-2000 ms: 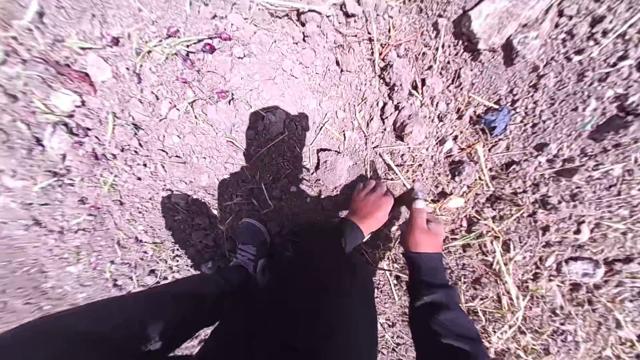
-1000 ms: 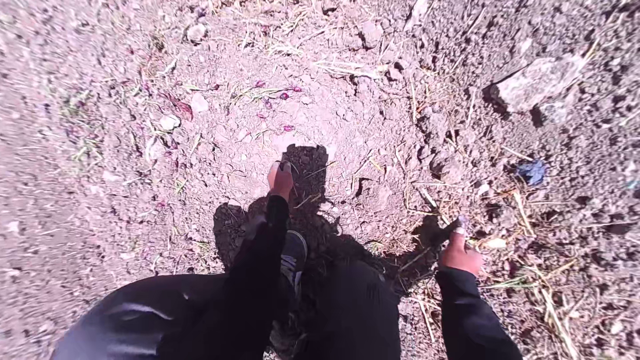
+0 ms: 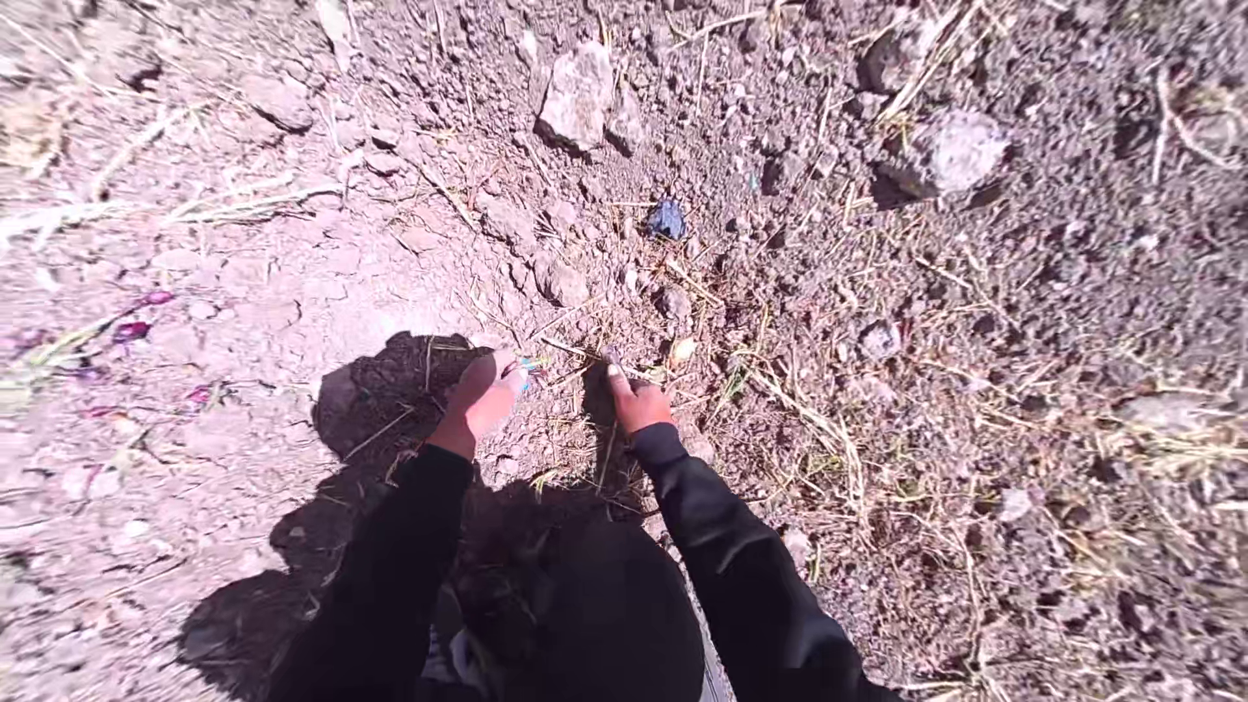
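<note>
My left hand point(image 3: 483, 395), in a black sleeve, is closed on a small piece of blue and yellow-green material point(image 3: 528, 367) that shows at its fingertips. What the piece is cannot be told. To its right, my right hand point(image 3: 639, 402) is low over the soil, thumb and finger pointing forward around a small greyish object point(image 3: 611, 357) too blurred to name. A thin dry stalk point(image 3: 575, 349) lies between the hands, and a pale yellowish piece point(image 3: 682, 351) lies just right of the right fingertips. My palms are hidden from view.
Dry clumpy soil point(image 3: 322, 263) spreads all around. A pale rock point(image 3: 577, 96) and a dark blue scrap point(image 3: 667, 219) lie ahead, with another rock point(image 3: 965, 151) at the upper right. Straw point(image 3: 829, 439) is scattered right of me. Purple petals point(image 3: 132, 331) lie at left. My shoe point(image 3: 458, 653) is below.
My left hand has come from over the ground at left to beside my right hand, with the coloured piece now showing at its fingers. The view has shifted to the right.
</note>
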